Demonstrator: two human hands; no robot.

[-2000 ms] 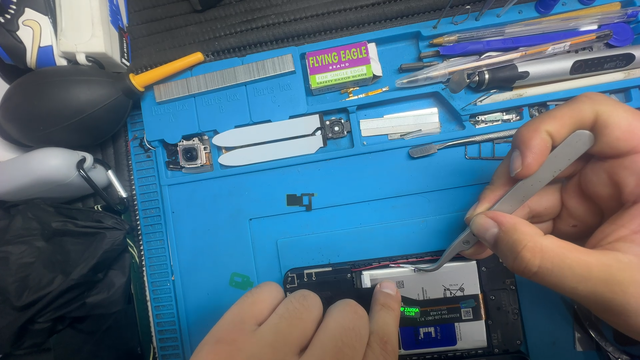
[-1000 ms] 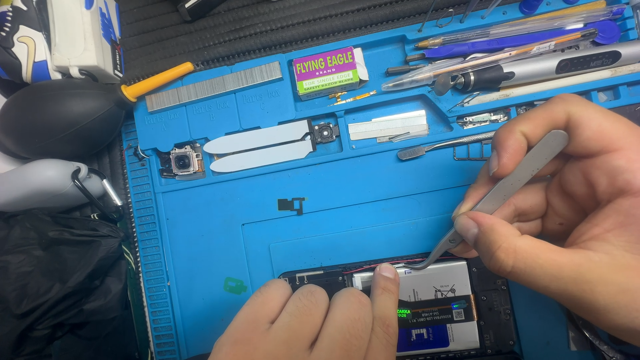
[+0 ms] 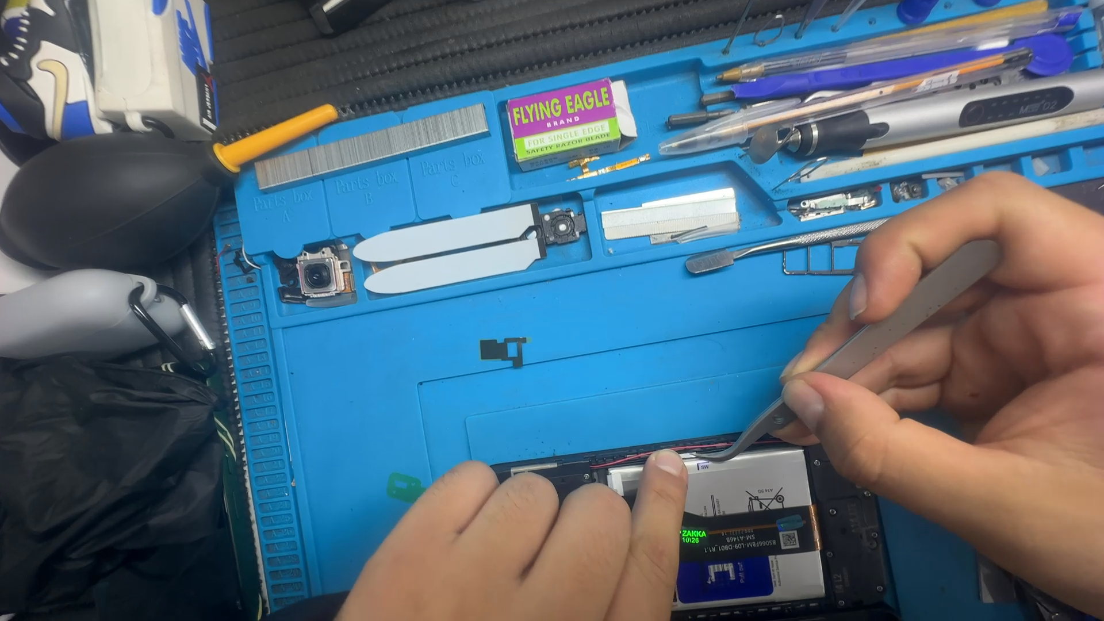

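Observation:
An opened smartphone [image 3: 849,552] lies at the lower middle of a blue silicone repair mat [image 3: 345,423], its silver battery [image 3: 789,492] and a black flex cable [image 3: 750,530] exposed. My right hand [image 3: 923,379] holds curved metal tweezers [image 3: 888,341], their tips down at the battery's upper edge beside a thin red wire [image 3: 642,455]. My left hand [image 3: 552,552] rests over the phone's left part, the index fingertip pressed by the wire and battery edge, left of the tweezer tips. Its fingers hold nothing visible; the thumb is hidden.
A black sticker piece [image 3: 503,350] and green film [image 3: 405,487] lie on the mat. Along its top are camera modules [image 3: 317,274], a razor blade box [image 3: 565,121], a metal spudger [image 3: 759,246], pens and an electric screwdriver [image 3: 940,112]. An air blower [image 3: 112,203] stands left.
The tweezers stay at the battery's upper edge, with the left fingertip close by. The view has shifted slightly. Nothing has plainly been let go or taken hold of.

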